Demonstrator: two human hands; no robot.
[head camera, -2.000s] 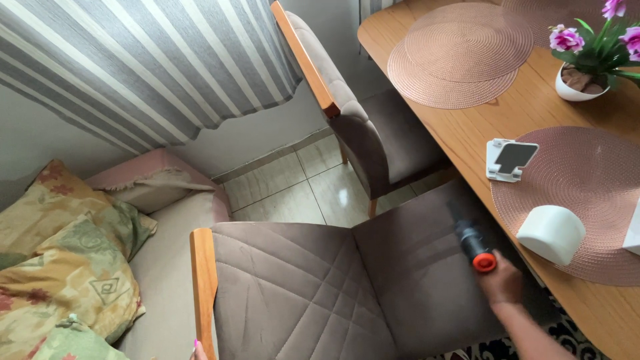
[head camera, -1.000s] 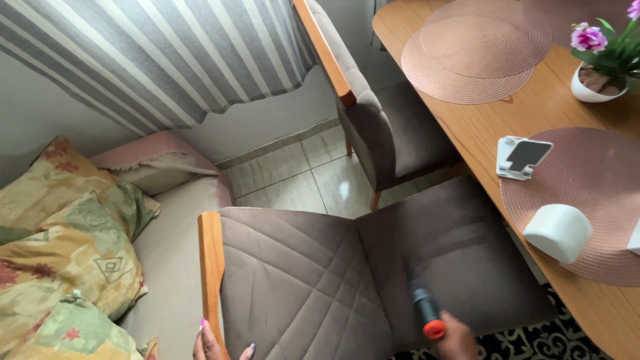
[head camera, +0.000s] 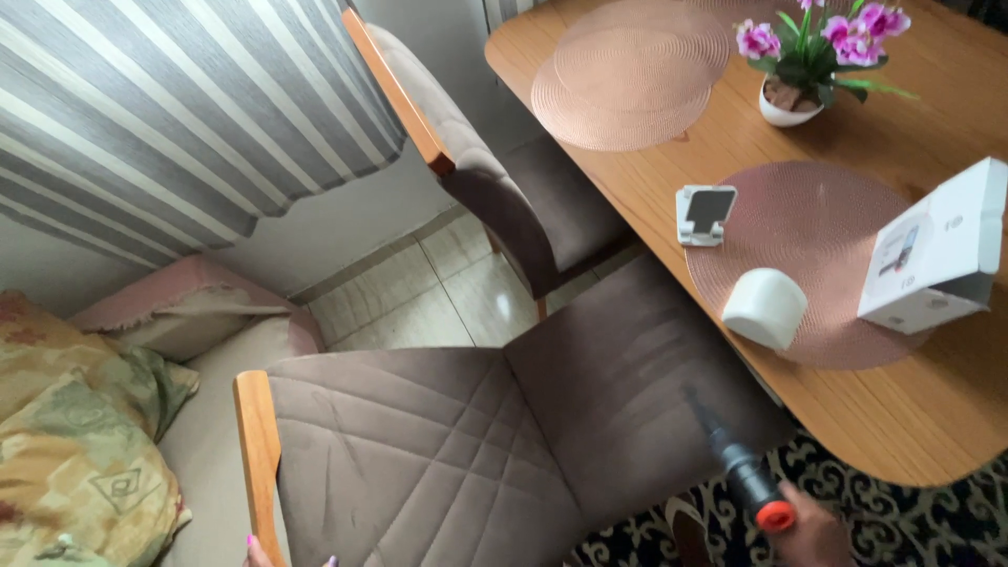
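My right hand (head camera: 815, 529) grips a black handheld vacuum cleaner (head camera: 744, 468) with a red-orange end. Its narrow nozzle points at the brown upholstered seat (head camera: 630, 402) of the nearest chair; whether the tip touches the fabric cannot be told. Only fingertips of my left hand (head camera: 264, 555) show at the bottom edge, by the wooden top rail (head camera: 258, 457) of the quilted backrest (head camera: 409, 441); its hold is mostly hidden.
A second chair (head camera: 504, 181) stands beyond. The wooden table (head camera: 835, 429) bears round placemats (head camera: 622, 79), a potted orchid (head camera: 791, 110), a phone stand (head camera: 705, 216), a white rounded object (head camera: 765, 307) and a box (head camera: 933, 252). A sofa with cushions (head camera: 87, 441) lies left.
The vacuum moved from the seat's far part toward its near part, then to the right. My left hand showed more fully one second ago than now.
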